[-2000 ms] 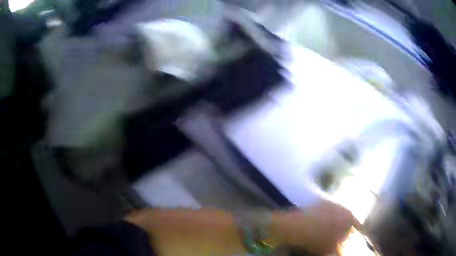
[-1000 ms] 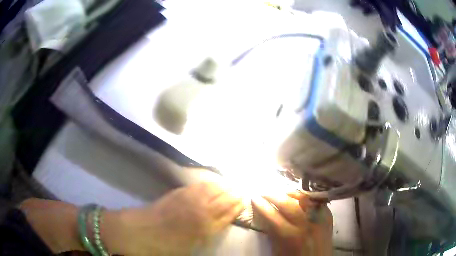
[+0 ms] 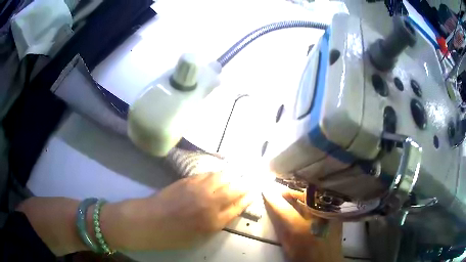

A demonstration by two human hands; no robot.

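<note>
A dark fabric strip with a greyer side [image 3: 94, 102] runs from the left, behind the lamp head, to the glare at the needle. My left hand [image 3: 204, 204] lies over the strip's near end, fingers bent and pressing it down left of the needle. My right hand [image 3: 296, 225] is under the machine head, fingers pointing to the needle; its fingertips are lost in glare, so its hold cannot be told. The industrial sewing machine [image 3: 342, 102] stands at the right. Presser foot and needle are washed out by the light.
The gooseneck light [image 3: 156, 120] hangs over the strip, left of the machine head. A stack of black cut pieces [image 3: 102, 38] lies at the upper left. A white cloth piece [image 3: 41, 25] rests on grey garment parts [image 3: 18, 71]. The shiny take-up guard [image 3: 411, 164] sticks out on the head front.
The view has steadied and shifted slightly from one second ago. The lamp shows more clearly. Both hands stay by the needle; earlier, my left arm was reaching across a blurred view.
</note>
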